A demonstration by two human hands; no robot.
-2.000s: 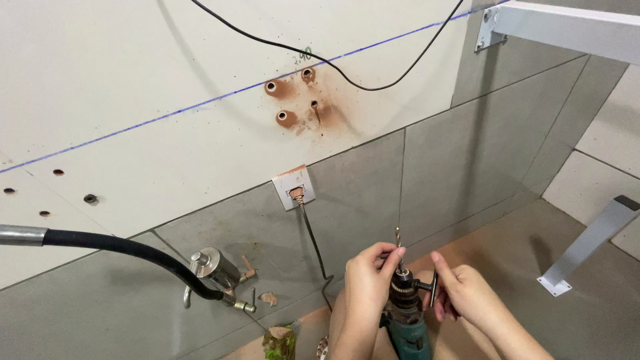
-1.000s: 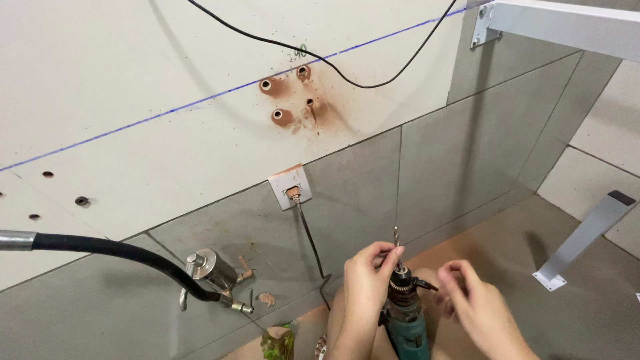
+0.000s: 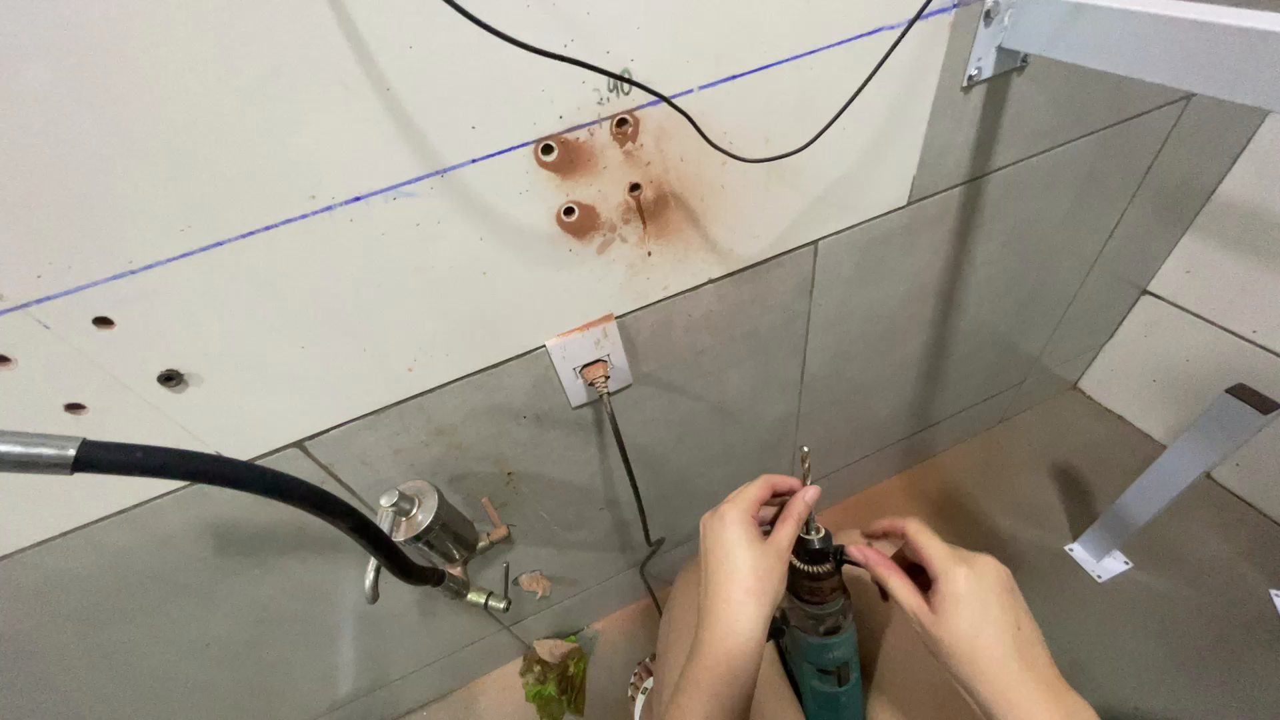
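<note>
A teal power drill stands upright between my legs with its chuck pointing up. A drill bit rises from the chuck, pinched between the thumb and fingers of my left hand. At the chuck's right side, my right hand has thumb and fingertips on the dark handle of a chuck key. My fingers partly hide the lower bit and the key.
A dusty plug sits in a wall socket, its cord hanging down. Left are a black hose and a metal cylinder fitting. Dusty drilled holes mark the wall. A metal bracket stands on the floor at right; a metal beam crosses the upper right.
My right hand has shifted its hold at the chuck key, its fingers looser one second ago and now pinched on the handle. My left hand has stayed at the bit.
</note>
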